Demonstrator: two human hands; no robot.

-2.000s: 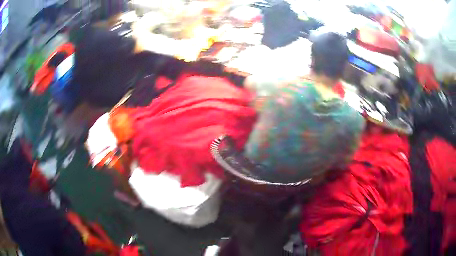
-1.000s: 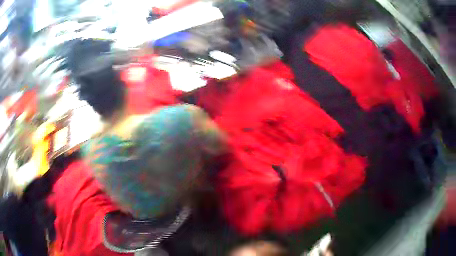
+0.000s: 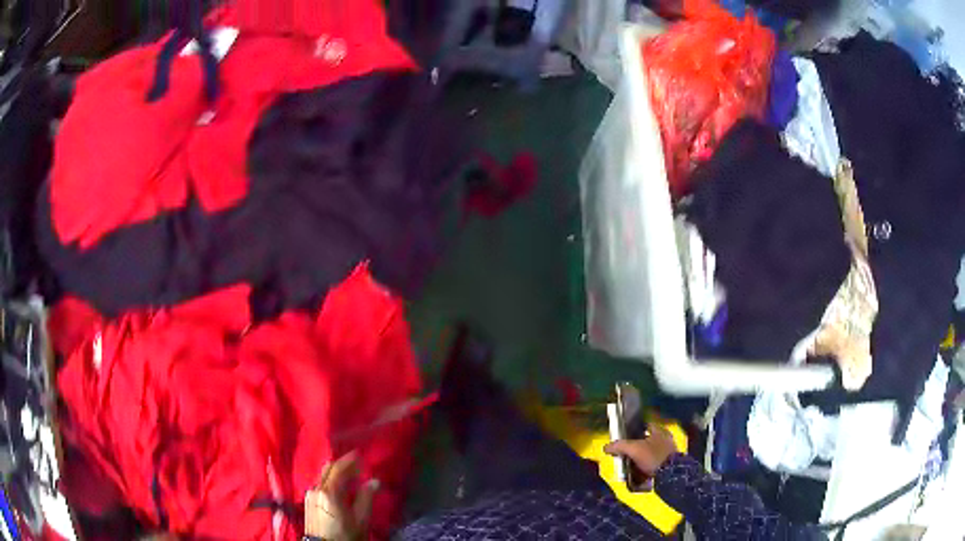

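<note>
My right hand (image 3: 648, 448), at the bottom right of centre, is closed around a dark flat rectangular thing (image 3: 629, 423), perhaps a mobile phone, held upright. My left hand (image 3: 341, 499) is at the bottom edge, blurred and partly cut off, over the lower edge of a heap of red garment pieces (image 3: 212, 402). Whether it holds any cloth cannot be told. A thin pale strip lies just above it. Black garment pieces (image 3: 317, 201) lie across the heap, with more red cloth (image 3: 116, 148) beyond.
A white plastic bin (image 3: 624, 243) at the right holds an orange-red plastic bag (image 3: 709, 85) and black cloth (image 3: 778, 243). More black cloth (image 3: 899, 190) hangs at its right. A yellow stool (image 3: 571, 431) is under my right hand. Red scraps (image 3: 503, 182) lie on the green floor (image 3: 508, 285).
The view has swung right and down, away from the seated person in green. The bin and both my hands have come into view, and the red heap now stands at the left.
</note>
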